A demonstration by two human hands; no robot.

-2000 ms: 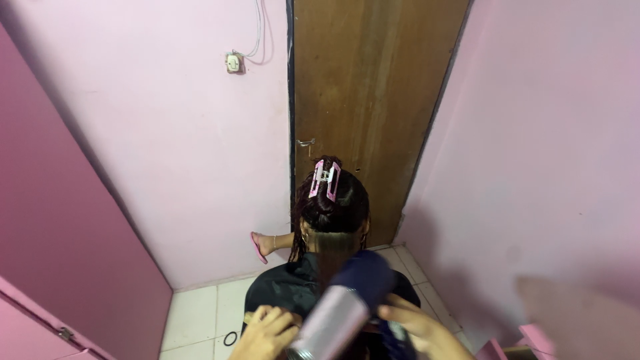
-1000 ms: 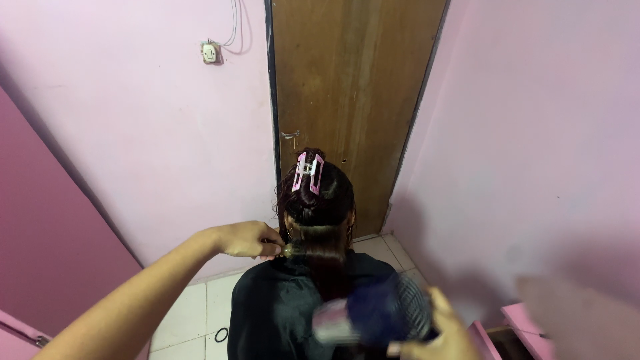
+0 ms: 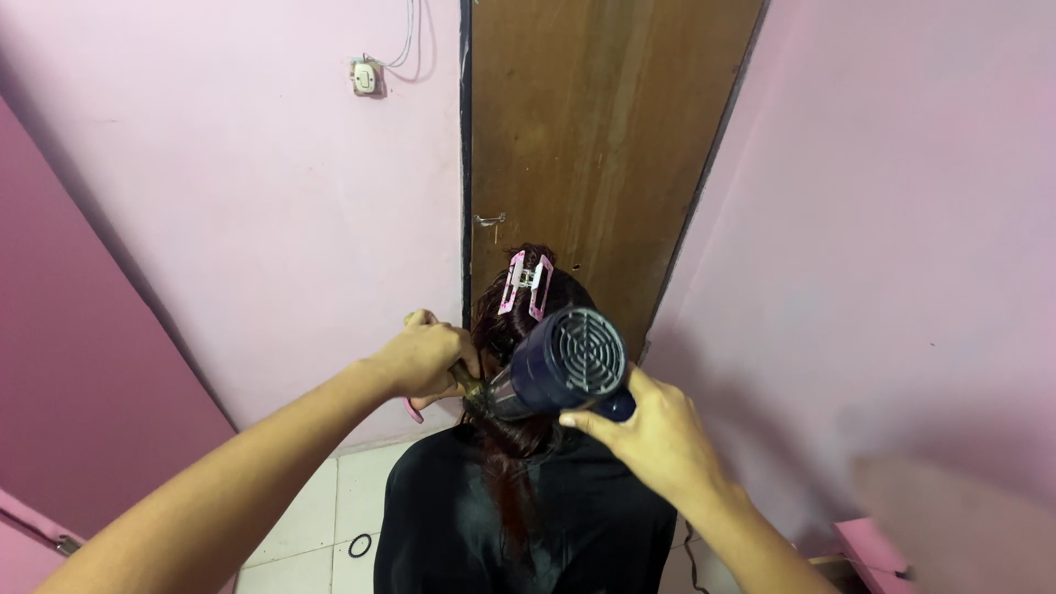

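Observation:
A person in a black cape (image 3: 445, 511) sits with their back to me, the upper hair gathered in a pink claw clip (image 3: 526, 285). My left hand (image 3: 429, 355) grips the handle of a hairbrush (image 3: 470, 384), its head in the dark red hair (image 3: 507, 487) at the left side of the nape. My right hand (image 3: 660, 421) holds a dark blue hair dryer (image 3: 549, 363) by its handle, with the grille facing me and the nozzle close beside the brush. The brush's bristles are partly hidden by hair and the nozzle.
Beyond the person stands a brown wooden door (image 3: 602, 124) between pink walls. A pink cabinet (image 3: 91, 330) is at the left. On the tiled floor lies a black ring (image 3: 360, 545); a cord (image 3: 693, 557) runs at the right, near a pink drawer (image 3: 874, 549).
The hair dryer has risen from low over the person's back to the nape, beside the brush. My left hand has moved up and stays at the left of the neck.

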